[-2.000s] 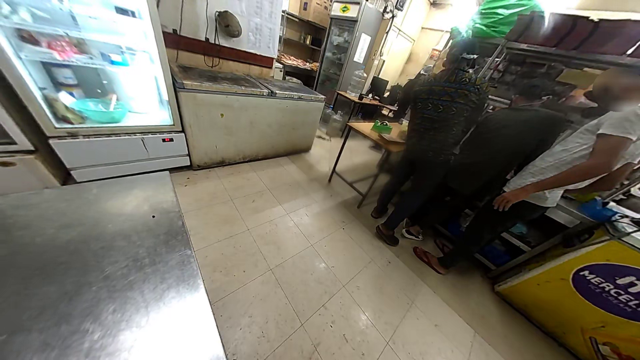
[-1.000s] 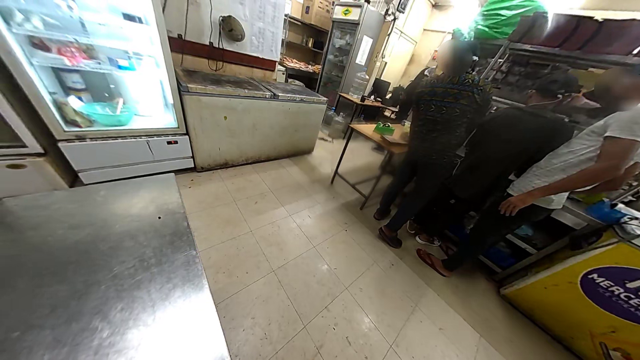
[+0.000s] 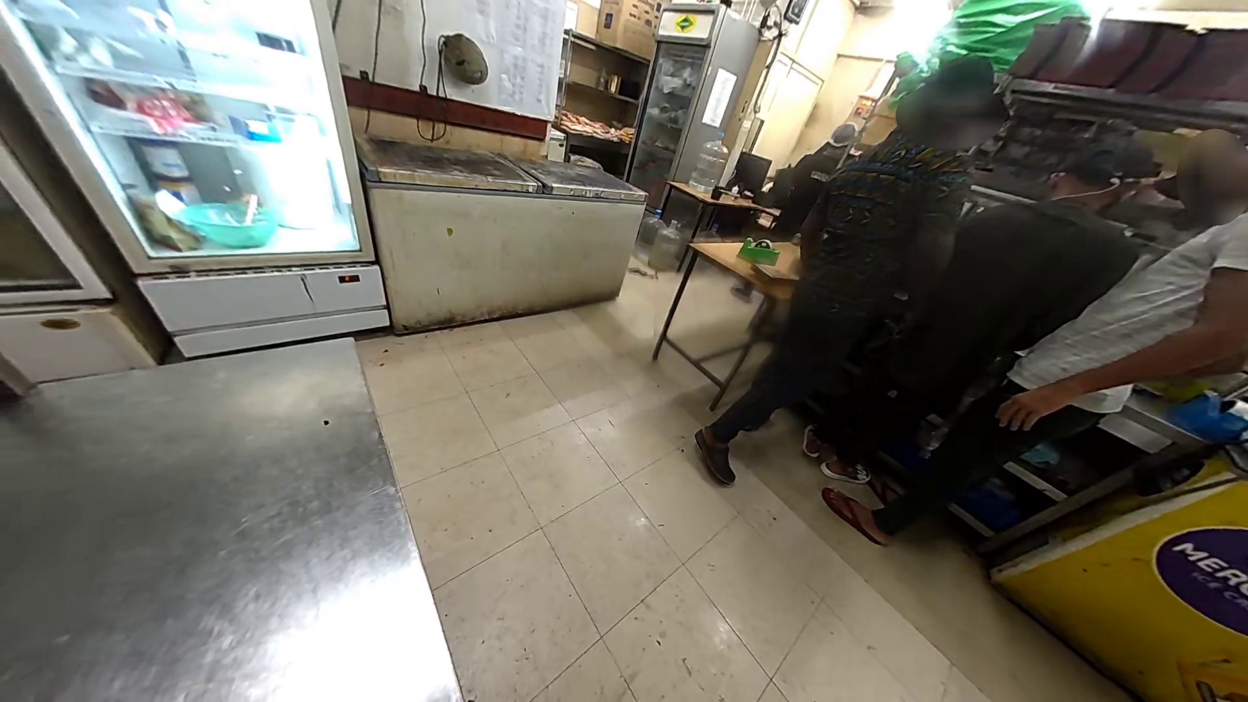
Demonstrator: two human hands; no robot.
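Neither my left hand nor my right hand is in the picture, so what they hold or touch is hidden. A stainless steel table (image 3: 195, 507) lies closest to me at the lower left, with a bright reflection on its top. Behind it stands a lit glass-door refrigerator (image 3: 356, 127) with a green bowl (image 3: 229, 224) on its lowest visible shelf. To its right is a worn chest freezer (image 3: 497, 249) with a two-part lid.
Several people stand at the right by a metal rack, among them a person in a white shirt (image 3: 1141, 302). A wooden-topped table (image 3: 721, 255) bears a green tape dispenser (image 3: 758, 252). A yellow ice cream freezer (image 3: 1102, 585) fills the lower right corner. Tiled floor (image 3: 565, 487) runs between.
The person in the dark patterned shirt has shifted a foot to the left, toward the wooden-topped table's legs. My hands are in none of the frames.
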